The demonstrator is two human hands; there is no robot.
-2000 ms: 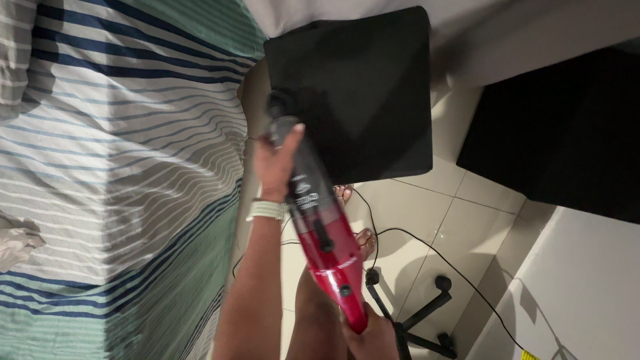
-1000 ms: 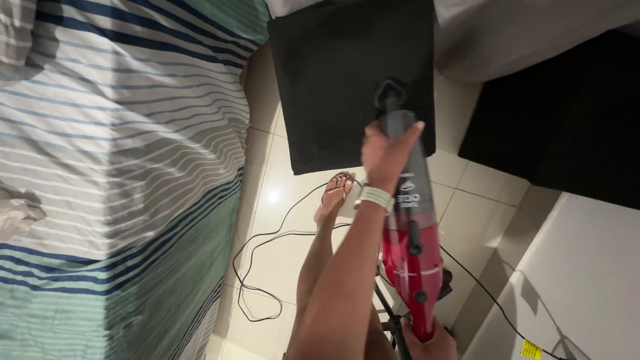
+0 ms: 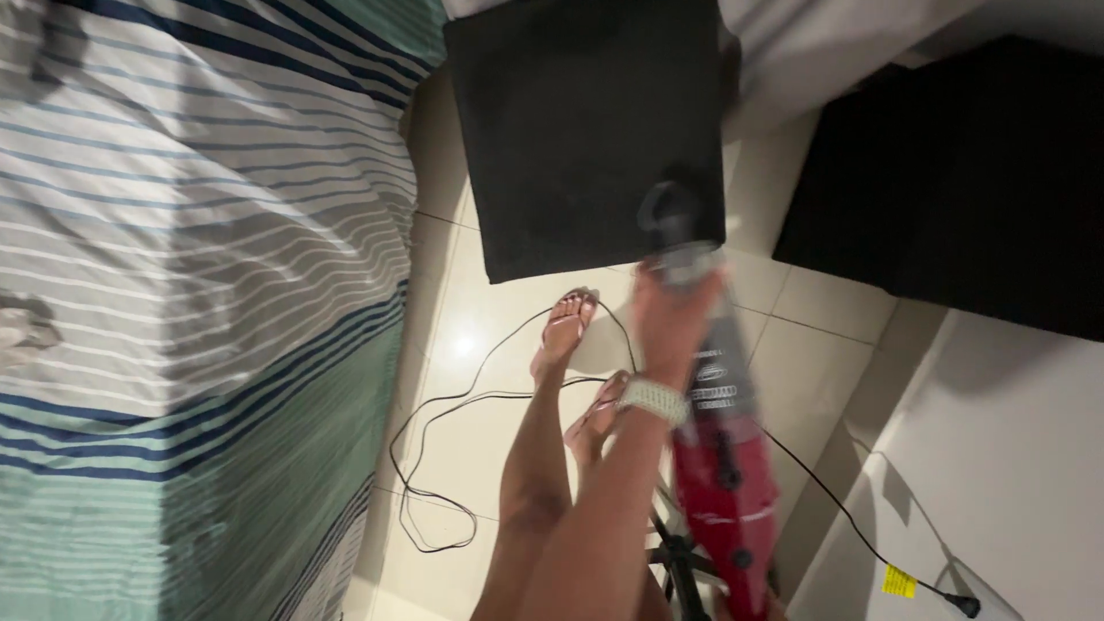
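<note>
A red handheld vacuum cleaner (image 3: pixel 724 466) with a smoky clear dust cup runs down the right of centre, blurred by motion. Around its front part, near the black nozzle, my left hand (image 3: pixel 677 315) is closed; a pale watch band circles that wrist. At the bottom edge my right hand (image 3: pixel 755 604) is mostly hidden behind the red rear end, its fingers at the handle. The nozzle lies over the lower right part of a black square cushion-like panel (image 3: pixel 586 129); whether they touch cannot be told.
A striped bedspread (image 3: pixel 285 216) hangs at the left. Another black panel (image 3: pixel 966 181) is at the right, above a white surface (image 3: pixel 975 448). A black cord (image 3: pixel 431 401) loops over the tiled floor (image 3: pixel 466 302) by my feet. Black chair legs (image 3: pixel 681 561) show below the vacuum.
Both hands and the vacuum moved from the panel's left side to its right, then the nozzle came down toward the panel's lower edge. The looped cord and feet show more fully than at first.
</note>
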